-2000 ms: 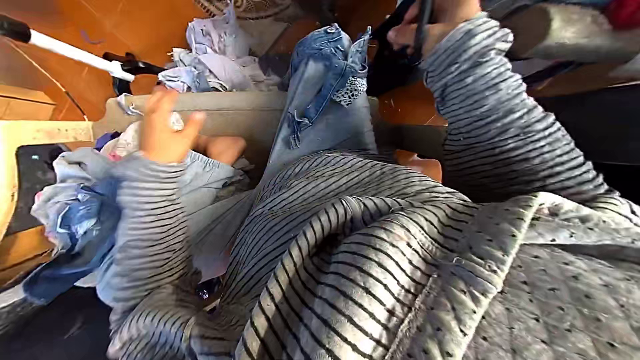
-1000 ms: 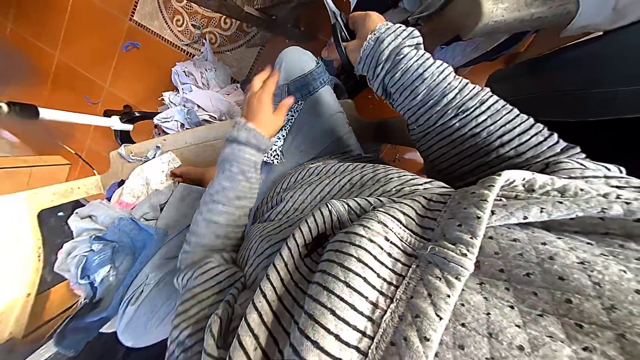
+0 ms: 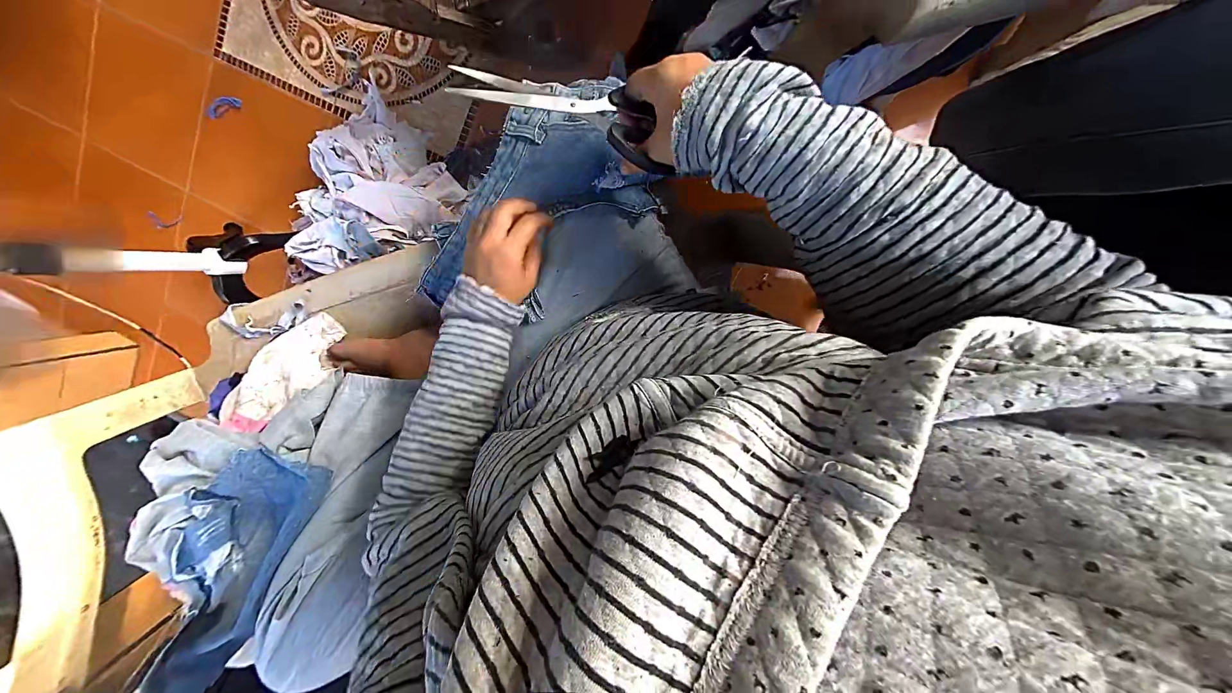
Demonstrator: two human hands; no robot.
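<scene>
My right hand (image 3: 664, 101) holds a pair of scissors (image 3: 553, 98) with black handles, the metal blades slightly parted and pointing left. Below the blades, a cut piece of blue denim clothing (image 3: 568, 159) with a waistband and frayed edges lies over my leg in light blue jeans (image 3: 602, 260). My left hand (image 3: 507, 248) is at the left edge of this denim, fingers curled; whether it grips the cloth cannot be told. The far ends of the fingers of my right hand are hidden behind the scissor handles.
A heap of pale cloth scraps (image 3: 375, 183) lies on the orange tiled floor (image 3: 144, 87), near a patterned mosaic (image 3: 361, 48). At the left are a white pole (image 3: 144, 261) with a black foot and a pile of blue and grey garments (image 3: 241, 520). A black padded surface (image 3: 1078, 115) is at upper right.
The denim piece now lies spread wider over my leg, with its waistband at the far end. The scissors have come into fuller view, blades pointing left. My left hand has moved right since the earliest frame.
</scene>
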